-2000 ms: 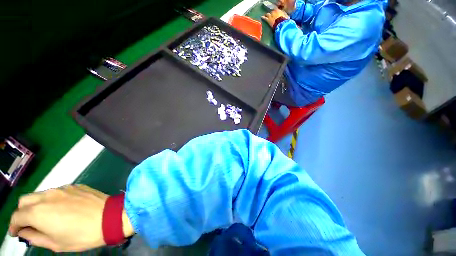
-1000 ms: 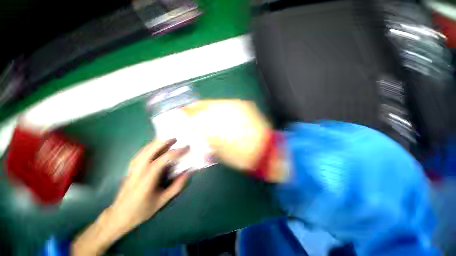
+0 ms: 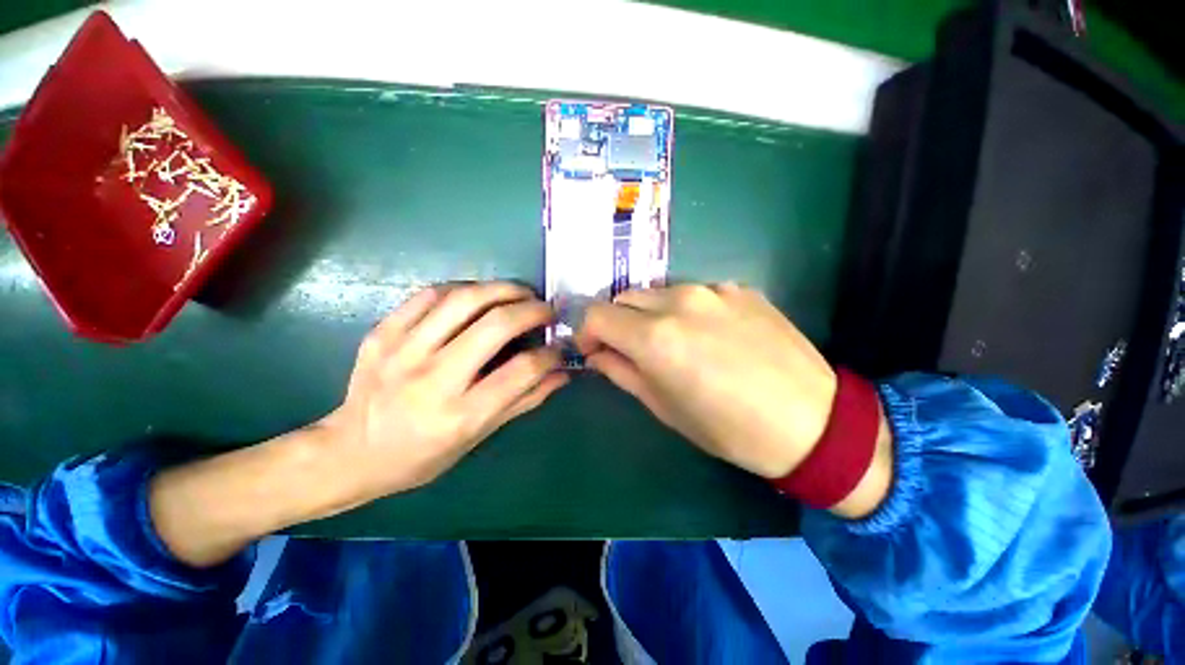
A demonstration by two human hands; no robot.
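Observation:
An open phone body (image 3: 585, 234) with a pink-red rim lies upright on the dark green mat. A blue and silver main board (image 3: 611, 140) shows at its far end, with a dark flex cable and its orange end (image 3: 628, 198) below. My left hand (image 3: 448, 377) has its fingertips on the left edge of the phone's near end. My right hand (image 3: 715, 370), with a dark red wrist band, has pinched fingertips over the same near end. The fingers hide most of that end, and any small part between them cannot be made out.
A red bin (image 3: 91, 247) with thin cream-yellow slivers stands at the left. A black parts tray (image 3: 1053, 260) stands at the right, with small silver-blue parts near its right side. A white strip (image 3: 390, 46) runs along the back.
The view has turned from the parts tray to the mat and is now sharp. My right hand has come from the far left of the first view to the phone's near end, beside my left hand.

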